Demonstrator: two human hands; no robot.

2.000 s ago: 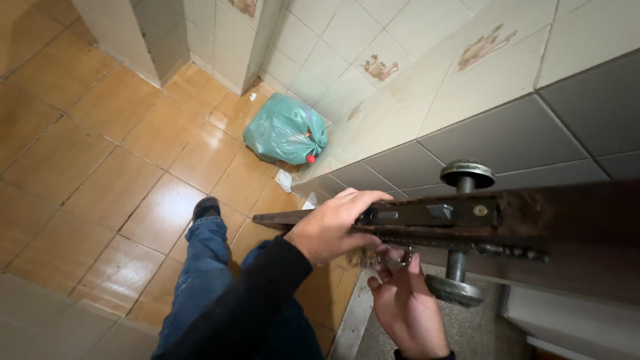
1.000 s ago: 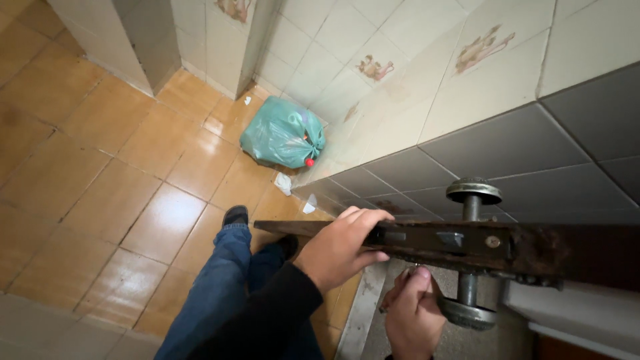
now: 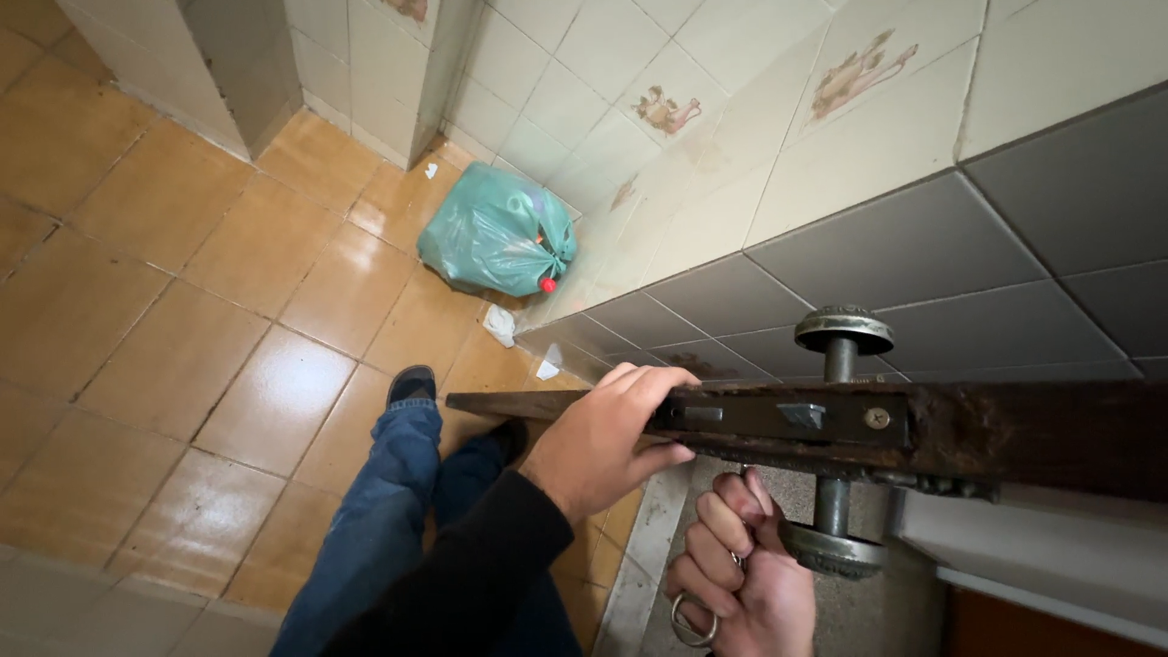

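Note:
A dark wooden door (image 3: pixel 1049 429) stands edge-on, with a metal mortise lock (image 3: pixel 757 415) set in its edge. My left hand (image 3: pixel 607 438) grips the door edge beside the lock plate, fingers over the far face and thumb on the near one. Below the lock, my right hand (image 3: pixel 744 557) is closed around a key whose shank meets the near face of the door. A metal key ring (image 3: pixel 693 620) hangs from those fingers. Round metal knobs stick out on both sides, the upper knob (image 3: pixel 844 330) towards the wall and the lower knob (image 3: pixel 835 550) beside my right hand.
A tied green plastic bag (image 3: pixel 497 228) with a red cap showing lies on the orange tile floor (image 3: pixel 173 347) against the tiled wall (image 3: pixel 876 228). Crumpled white paper (image 3: pixel 499 326) is near it. A pale threshold strip (image 3: pixel 639 557) runs under the door.
Two seconds ago my right hand was more open, with keys at its fingertips; now its fingers are curled around the key at the door's face. My left hand has stayed on the door edge.

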